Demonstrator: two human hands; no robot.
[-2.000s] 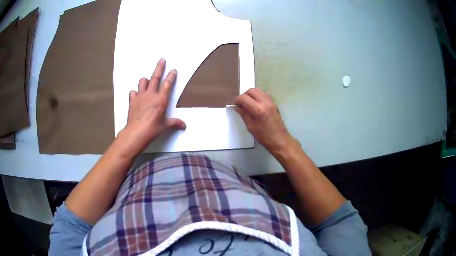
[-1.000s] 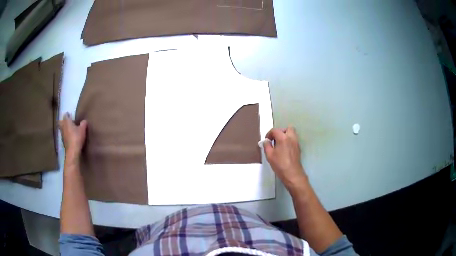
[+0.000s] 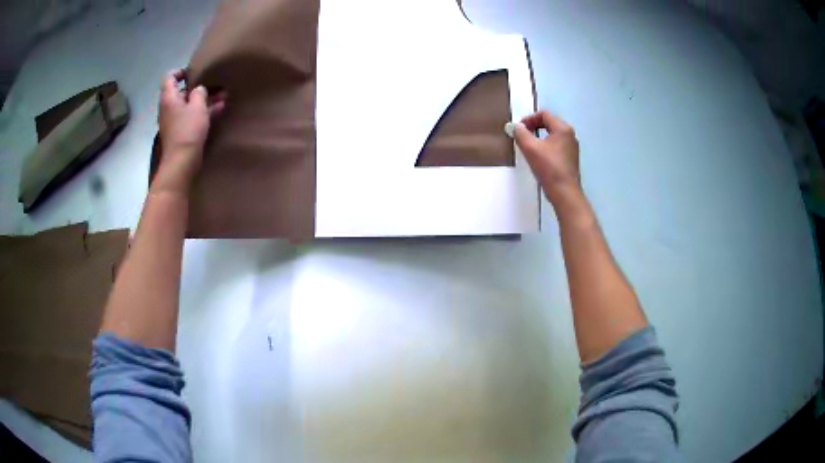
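A brown fabric panel [image 3: 253, 172] with the white card template [image 3: 380, 118] on top is held between my hands toward the far side of the table. Brown cloth shows through the template's curved window. My left hand [image 3: 188, 118] grips the panel's left edge, and the cloth bulges near the fingers. My right hand [image 3: 552, 154] is at the template's right edge, with a small white chalk piece [image 3: 512, 129] pinched in the fingertips. Whether its other fingers also hold the card's edge is hard to see.
A stack of brown panels [image 3: 54, 307] lies at the near left. A tan-grey folded bundle [image 3: 72, 149] lies on darker cloth at the far left. The white table [image 3: 407, 362] shows in front of the panel.
The panel and template have moved away from me, over where the far stack was, and slightly right. Both hands moved with them. My left hand now grips the cloth edge, which is lifted.
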